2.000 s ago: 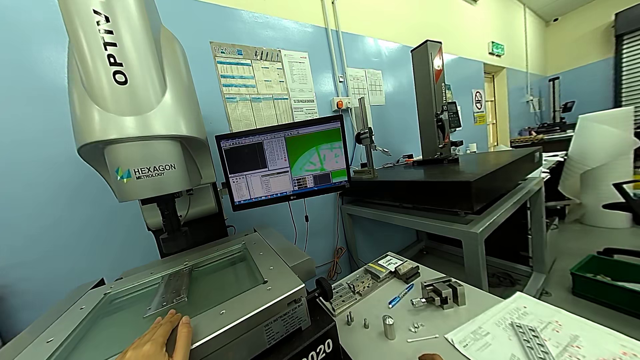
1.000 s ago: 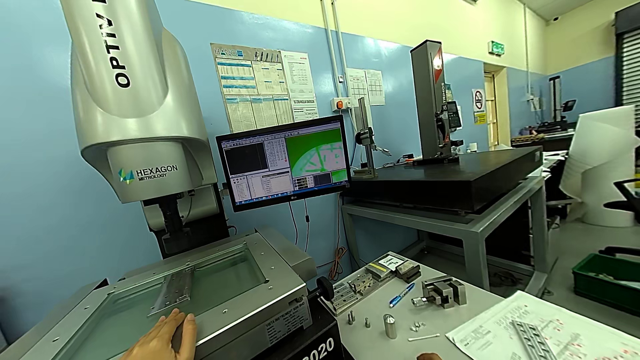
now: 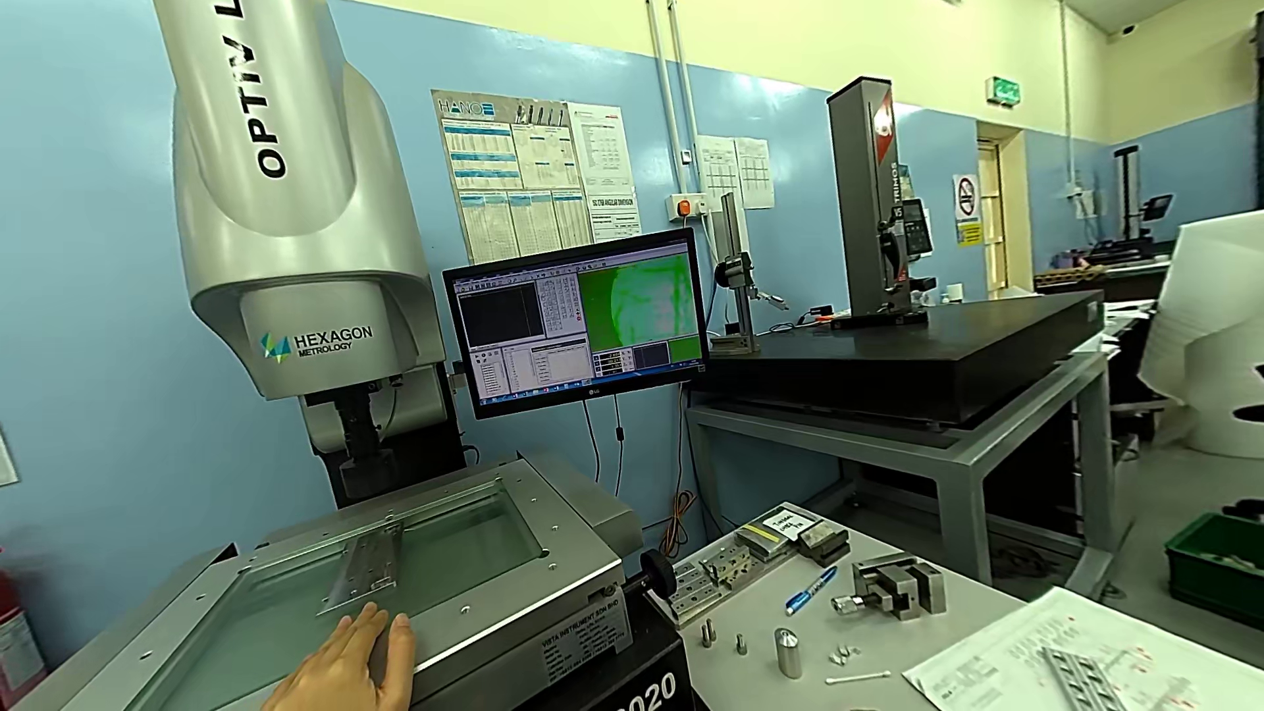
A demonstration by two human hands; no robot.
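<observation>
My left hand [image 3: 346,664] lies palm down at the near edge of the glass stage [image 3: 464,538] of an optical measuring machine [image 3: 306,316]. Its fingertips are at the near end of a flat metal plate [image 3: 370,568] with holes, which rests on the glass. The fingers lie close together, the thumb apart, and nothing is gripped. Above and behind the plate is the machine's dark lens head [image 3: 363,464]. A monitor [image 3: 578,321] behind the stage shows a green camera picture with a pale rounded area. My right hand cannot be made out.
On the side table are metal blocks [image 3: 726,568], a blue marker [image 3: 812,591], a small vise [image 3: 894,587], a metal cylinder [image 3: 787,654], a cotton swab [image 3: 857,677] and drawings [image 3: 1185,657] under a slotted metal part [image 3: 1084,681]. A black surface plate [image 3: 889,360] stands behind.
The plate and my left hand have shifted slightly to the right. The green picture on the monitor now shows a blurrier pale area instead of a curved, ribbed pattern.
</observation>
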